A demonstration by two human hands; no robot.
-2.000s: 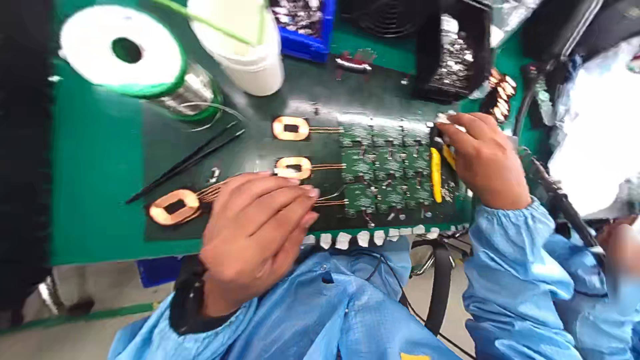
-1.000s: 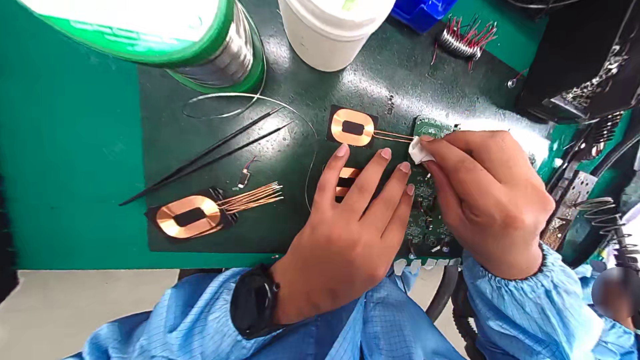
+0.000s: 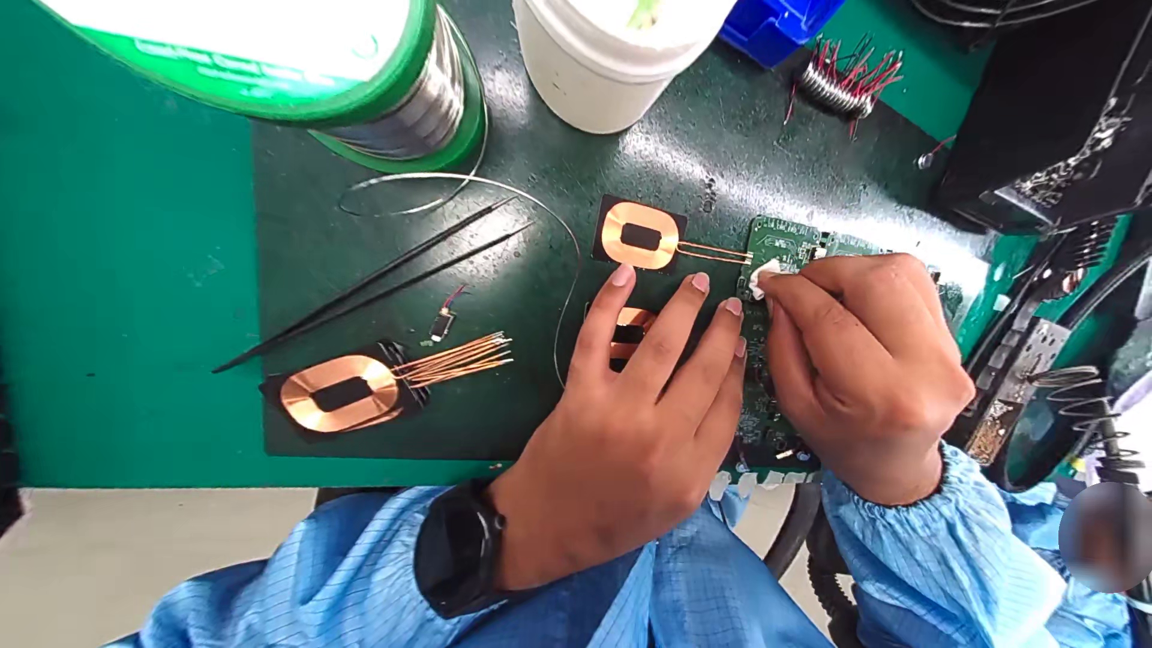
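Observation:
My right hand (image 3: 864,369) pinches a small white wad (image 3: 763,277), perhaps tissue or cotton, against the left edge of a green circuit board panel (image 3: 776,236), and hides much of that panel. A flat copper coil (image 3: 640,235) on a black backing lies left of the panel, its two leads reaching the panel's edge. My left hand (image 3: 634,432) rests palm down with fingers spread over a second copper coil (image 3: 633,331), which shows only between the fingers. A stack of copper coils (image 3: 340,394) with bundled leads lies farther left on the dark mat.
Black tweezers (image 3: 373,283) and a small component with red leads (image 3: 442,324) lie on the mat. Behind stand a solder wire spool (image 3: 405,108), a white tub (image 3: 598,81) and a blue bin (image 3: 778,27). Red-leaded parts (image 3: 841,85) and a black container (image 3: 1035,135) are at right.
Two seconds ago my right hand was at the panel's far upper right; now it holds the white wad at the left edge. My left hand has spread flat over the second coil. The view has moved closer.

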